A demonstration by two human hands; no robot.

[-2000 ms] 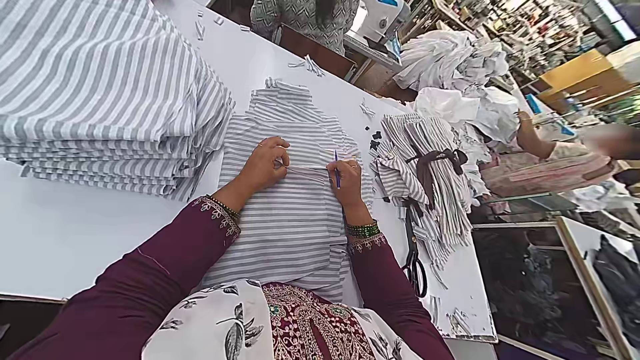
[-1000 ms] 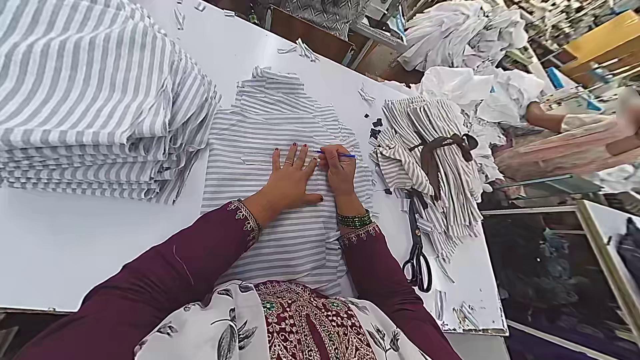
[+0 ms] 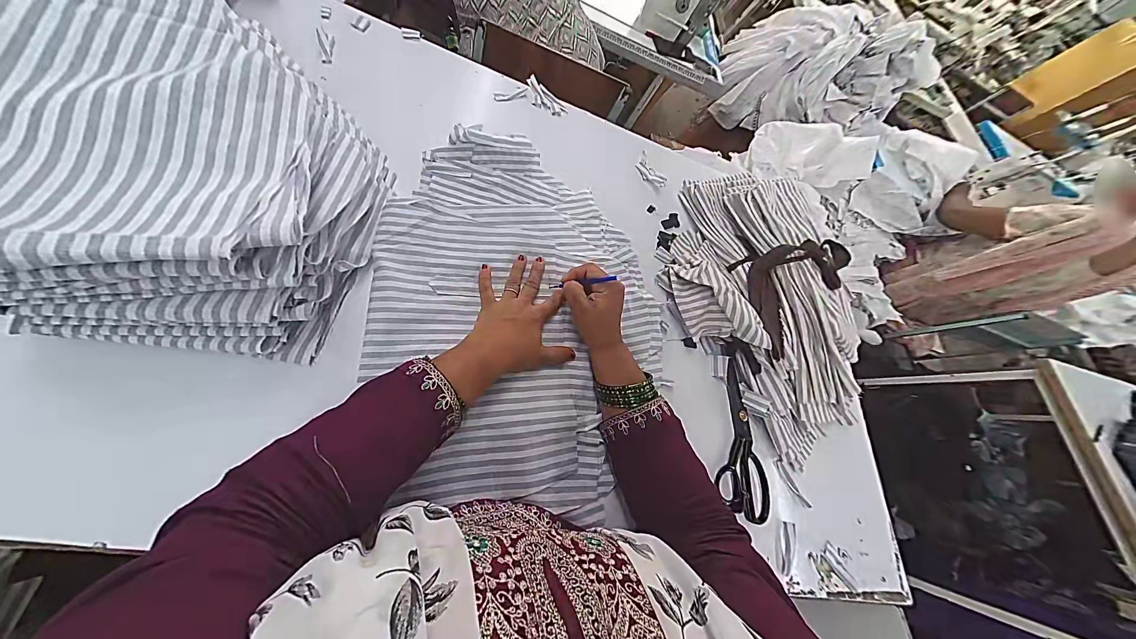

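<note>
A grey-and-white striped shirt piece [image 3: 497,240] lies spread on the white table [image 3: 115,426]. My left hand [image 3: 515,328] presses flat on it with fingers spread, over a narrow striped strip or placket [image 3: 461,286]. Just to its right, my right hand [image 3: 596,306] grips a blue pen [image 3: 601,280], whose tip points left to the cloth beside my left forefinger. The two hands are very close together; whether they touch I cannot tell.
A tall stack of striped cloth [image 3: 177,177] stands at left. To the right are a striped bundle tied with a dark strip [image 3: 777,293], black-handled scissors [image 3: 744,444] and small scraps [image 3: 541,96]. Another person's arm [image 3: 972,213] reaches to white cloth at far right.
Two seconds ago my left hand was curled at the strip, apart from my right; since then it has opened flat beside the pen. The pen, upright earlier, now lies nearly level.
</note>
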